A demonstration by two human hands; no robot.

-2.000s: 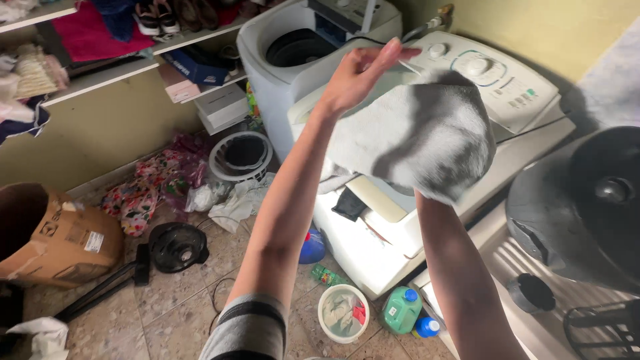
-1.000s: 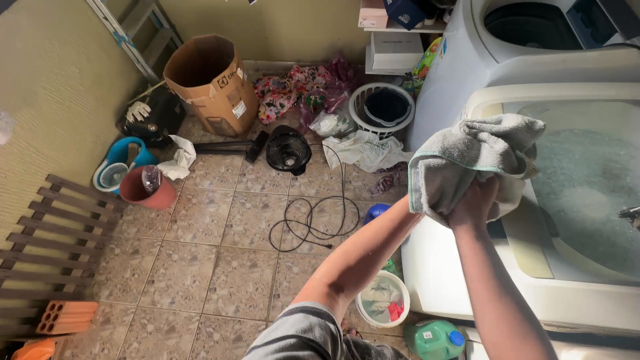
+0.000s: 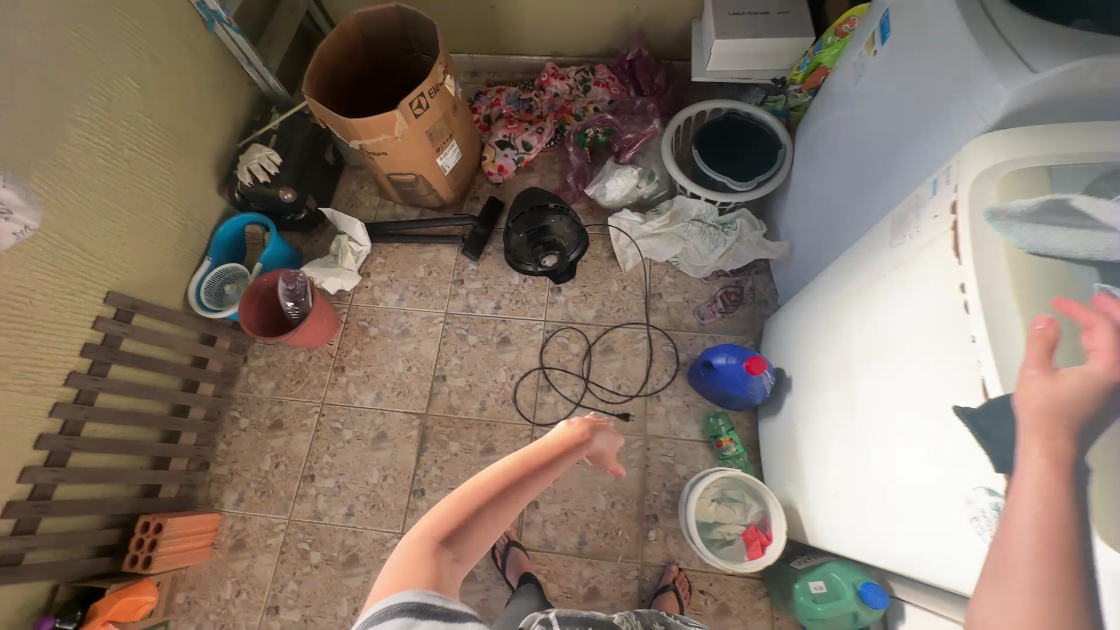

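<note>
My left hand [image 3: 597, 444] hangs over the tiled floor with nothing in it, its fingers loosely bent, below the coiled black power cord [image 3: 647, 350]. At the right edge, my right hand [image 3: 1063, 359] is raised beside the tub of the white washing machine [image 3: 875, 367], fingers spread and nothing held. Just above it, a grey cloth [image 3: 1054, 226] is over the tub opening, cut off by the frame edge. A dark cloth [image 3: 989, 430] lies on the machine's rim by my right wrist.
A white bucket [image 3: 687, 516], a green jug [image 3: 827, 588], a blue jug [image 3: 726, 376] and a green bottle [image 3: 724, 440] stand or lie beside the machine. Further off are a black vacuum part [image 3: 544, 232], a laundry basket [image 3: 672, 153], a cardboard box [image 3: 411, 140] and a red bucket [image 3: 315, 325].
My hands, both at the grey cloth a second ago, have let it go and moved apart. My left hand has come down over the floor; the cloth is now over the tub.
</note>
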